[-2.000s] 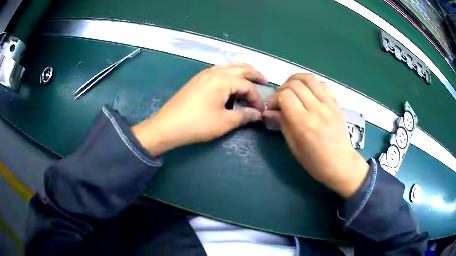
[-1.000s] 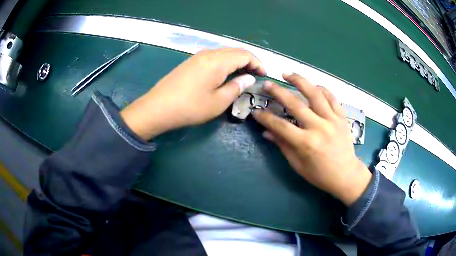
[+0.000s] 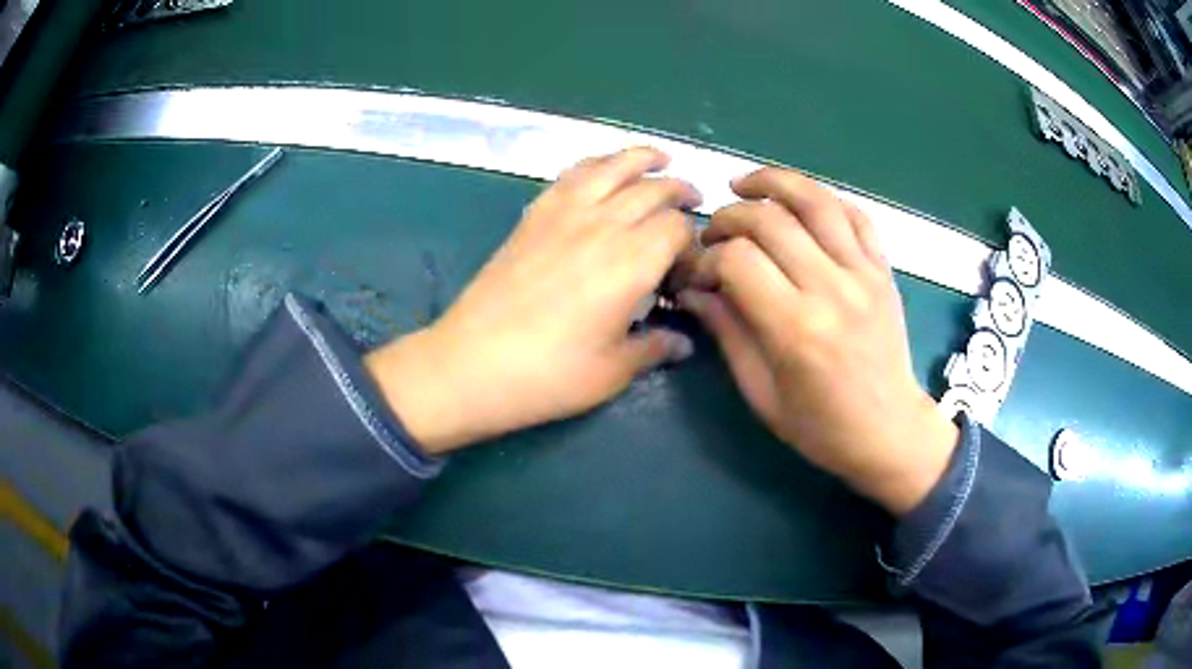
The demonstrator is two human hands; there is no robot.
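Observation:
My left hand (image 3: 562,294) and my right hand (image 3: 817,320) are bare and meet over the middle of the belt. A small metal part (image 3: 664,302) shows as a dark and silver glint between the fingertips. The right thumb and fingers pinch at it. The left fingers and thumb curve around its left side, and their hold is hidden. No housing strip shows clearly under the hands.
Silver tweezers (image 3: 209,220) and a small ring (image 3: 71,241) lie left. A slanted four-circle strip (image 3: 1004,309) and a pale disc (image 3: 1065,454) lie right. Another strip (image 3: 1085,144) lies far right, and a grey piece (image 3: 170,9) at the top left.
The lobed strip seen under my hands, with an end right of my right hand, no longer shows. My hands have closed together again. The tweezers and ring appear farther left in view.

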